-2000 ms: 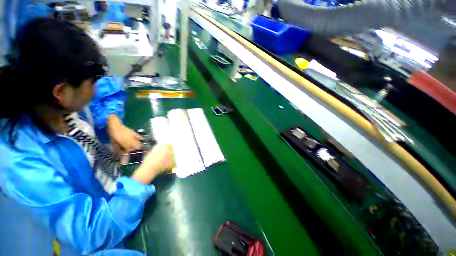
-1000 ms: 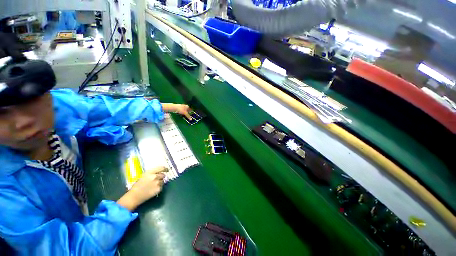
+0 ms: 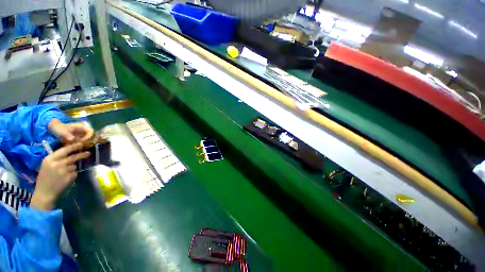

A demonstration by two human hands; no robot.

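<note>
Neither of my hands is in view. Nearest in front of me, several black phone housings with red edges (image 3: pixel 218 248) lie overlapping on the dark green bench (image 3: pixel 154 234), close to the picture's lower edge. A small group of LCD screen modules (image 3: pixel 210 150), dark with white borders and gold-orange tails at their left side, lies on the brighter green conveyor belt (image 3: pixel 234 183).
A neighbour in blue (image 3: pixel 37 241) holds dark modules in both hands at the left. Whitish strips (image 3: pixel 154 151) and a yellow sheet (image 3: pixel 110 186) lie beside them. A long black tray (image 3: pixel 282 142) lies beyond the belt, under the shelf (image 3: pixel 329 139) with a blue bin (image 3: pixel 205 24).
The view has swung right, so things sit further left. The neighbour's outstretched hand has left the belt and come back to the other, now with dark modules. The screen modules appeared after the first frame.
</note>
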